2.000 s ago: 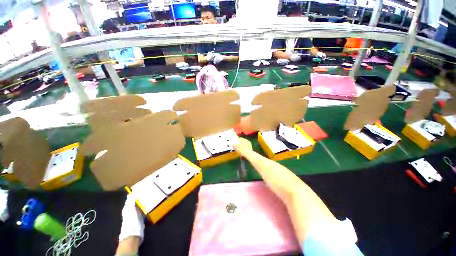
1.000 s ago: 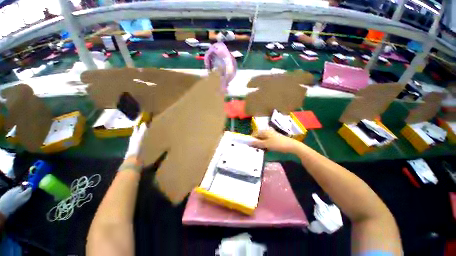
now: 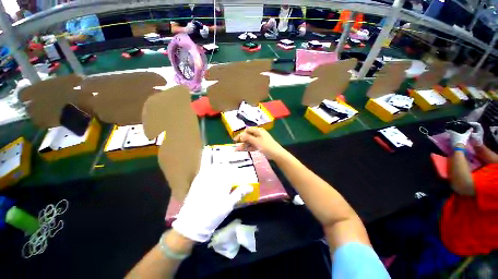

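A yellow retail box [image 3: 249, 193] with a white flat insert [image 3: 221, 156] sits on the pink pad [image 3: 271, 182] in front of me. Its brown lid [image 3: 173, 139] stands open to the left. My gloved left hand [image 3: 210, 199] lies over the box's near left side, fingers spread across the white contents; whether it grips anything I cannot tell. My bare right hand [image 3: 258, 143] is at the box's far right corner with fingers bent; what is between its fingertips is too small to tell.
Open yellow boxes [image 3: 134, 143] stand along the green conveyor [image 3: 205, 131]. Crumpled white wrap [image 3: 235, 238] lies by the pad. Pale loops [image 3: 46, 229] and a green cylinder [image 3: 22, 219] are at left. A person in red [image 3: 470, 210] works at right. A pink ring [image 3: 187, 62] stands beyond the belt.
The box on the pink pad now sits straighter. My left hand has moved right from the belt boxes onto this box. The view has turned right, showing the person in red.
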